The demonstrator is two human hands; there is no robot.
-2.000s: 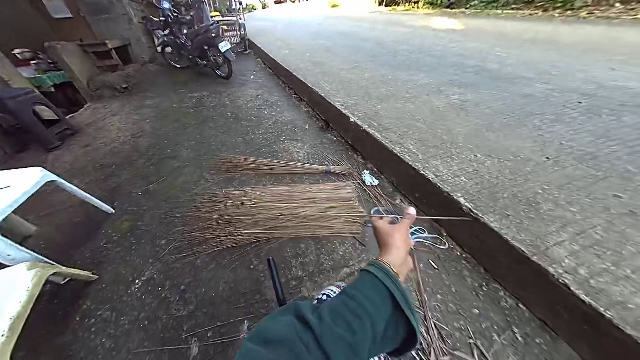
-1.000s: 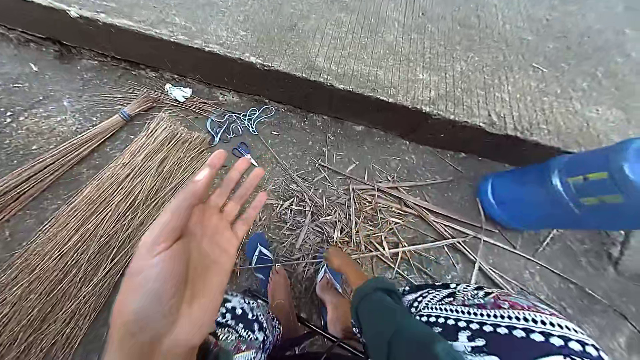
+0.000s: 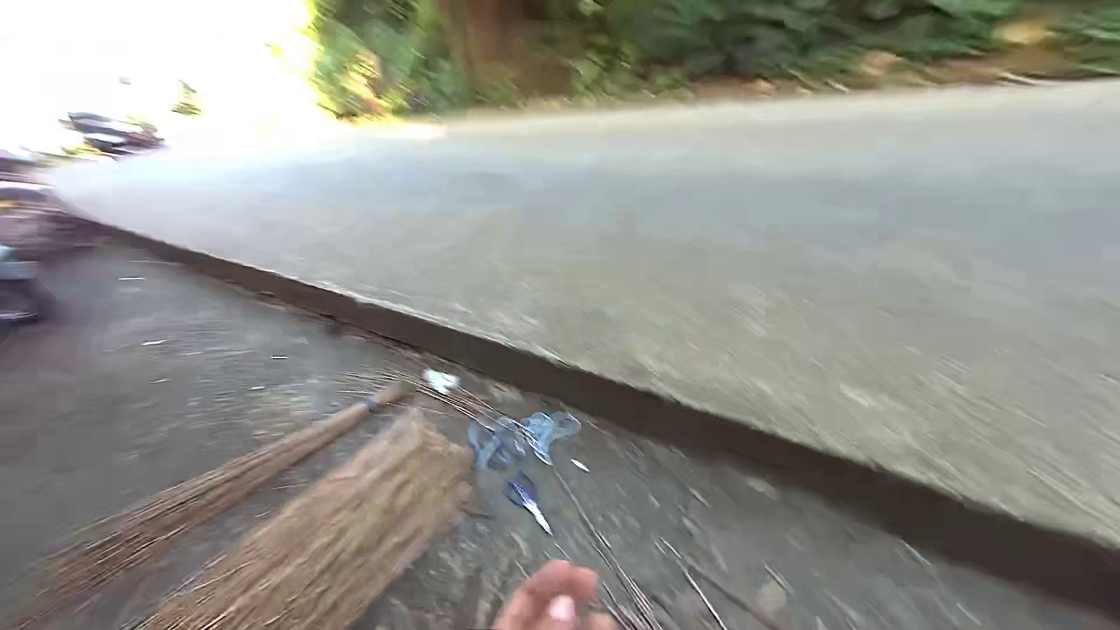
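Observation:
At the bottom edge of the view, the blurred fingertips of one of my hands (image 3: 556, 599) show; I cannot tell which hand it is or whether it grips a thin stick. Most of that hand is cut off, and the other is out of sight. Ahead of the fingers lie scissors with dark blue handles (image 3: 528, 500). Tangled light blue cord (image 3: 525, 437) rests just beyond them. To the left, a wide bundle of thin brown sticks (image 3: 341, 534) lies on the ground beside a narrower bundle (image 3: 227, 477), tied near its upper end.
A raised concrete road edge (image 3: 647, 402) runs diagonally across the view. Near it lies a small white crumpled thing (image 3: 441, 381). Loose sticks (image 3: 612, 569) are scattered by the hand. Blurred vehicles (image 3: 109, 134) stand at the far left, and greenery (image 3: 700, 44) lines the road's far side.
The view has swung up and along the road. The open left palm, the feet and the blue container seen a second ago are out of view.

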